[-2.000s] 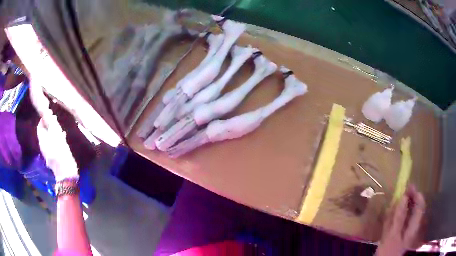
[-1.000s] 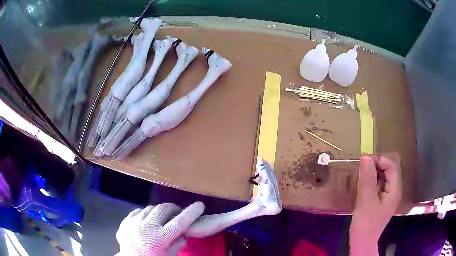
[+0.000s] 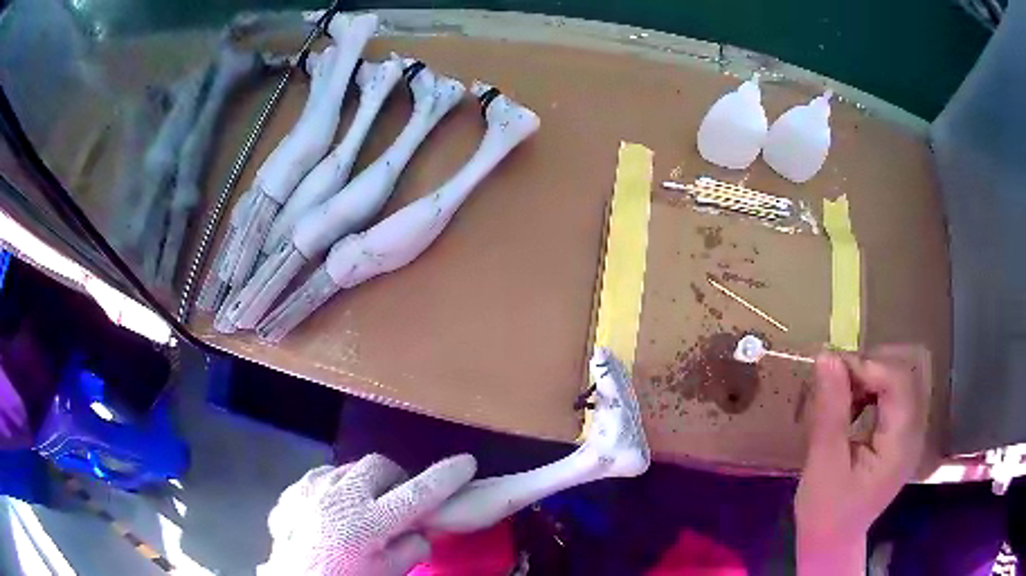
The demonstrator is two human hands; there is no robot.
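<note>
My left hand (image 3: pixel 366 512), in a white knit glove, grips a pale doll leg (image 3: pixel 523 495) by its calf end at the bench's front edge. The leg's foot points up over the lower end of the left yellow tape, with a black strap at the ankle. My bare right hand (image 3: pixel 861 433) pinches a thin swab (image 3: pixel 788 358) between thumb and fingers. The swab's tip rests in a small white cap (image 3: pixel 748 348) beside a brown stain. The calf end of the leg is hidden by my left hand.
Several pale legs (image 3: pixel 394 236) lie side by side at the left. Two white squeeze bottles (image 3: pixel 731 126) stand at the back right above a swab bundle (image 3: pixel 743 199). A loose stick (image 3: pixel 747 304) lies between yellow tape strips (image 3: pixel 626 253). A green conveyor (image 3: pixel 630 23) runs behind; a grey panel (image 3: pixel 990 203) stands right.
My left hand, away from the bench two seconds ago, now holds a leg. My right hand has taken hold of a swab. Since one second ago the hands have barely moved; the view shifted slightly.
</note>
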